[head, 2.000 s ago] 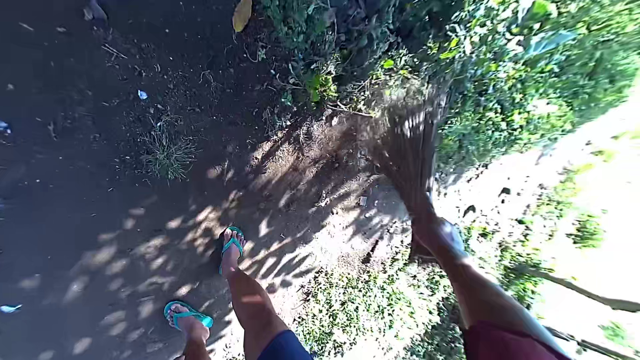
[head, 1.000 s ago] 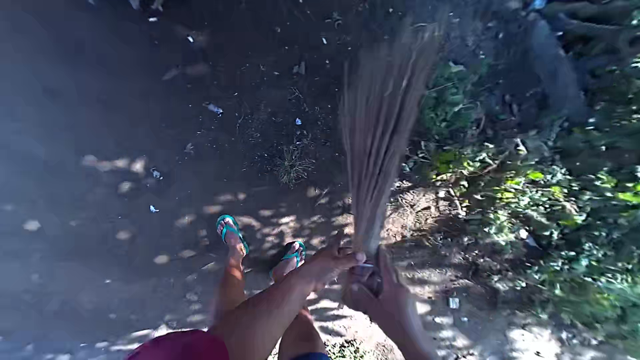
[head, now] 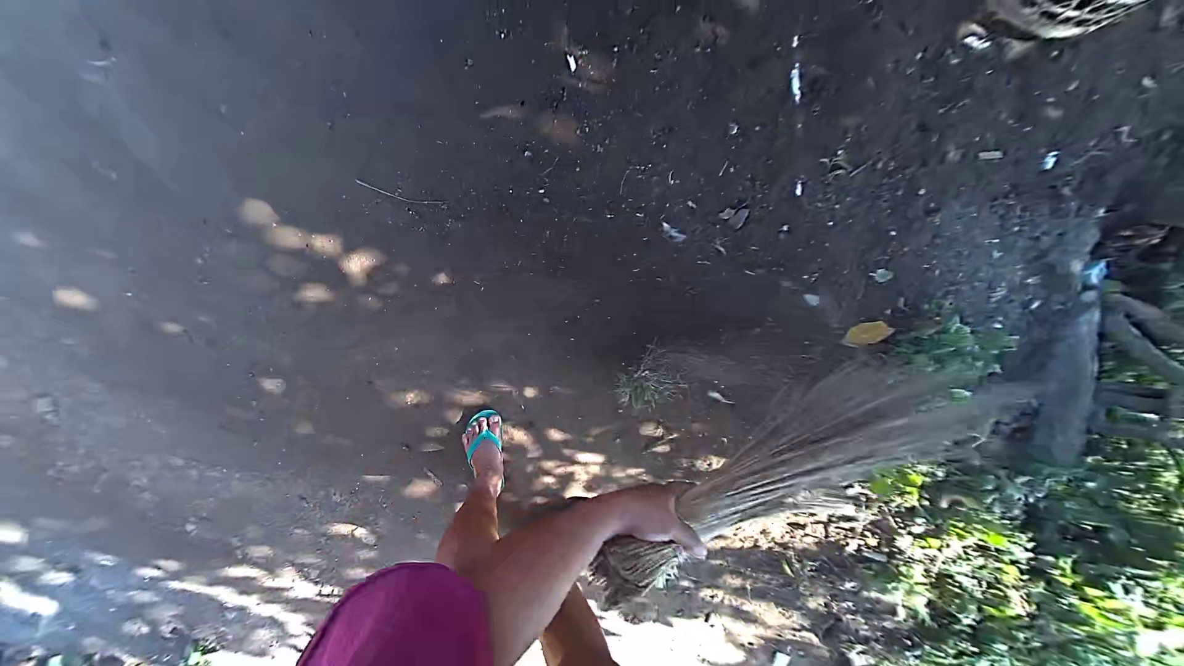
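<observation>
My left hand [head: 652, 514] is closed around the bound end of a stick broom [head: 786, 462] made of thin, stiff bristles. The arm reaches across from a magenta sleeve at the lower left. Bristles fan out to the right over the ground, blurred at their tips, and the broom's thick butt end sticks out below my hand. My right hand is out of view. One foot in a turquoise flip-flop [head: 484, 438] stands left of my hand; my forearm partly covers the legs.
Packed dirt carries scattered litter, a yellow leaf [head: 868, 334] and a small grass tuft [head: 647, 387]. Green plants [head: 999, 564] grow at the lower right, beside a trunk or post [head: 1064, 342] and branches. Something like a woven basket [head: 1064, 14] lies at the top right.
The broom was in my right hand at first, then both hands were at it; now only my left hand shows on it. Its bristles have swung from pointing up to pointing right. The view has shifted.
</observation>
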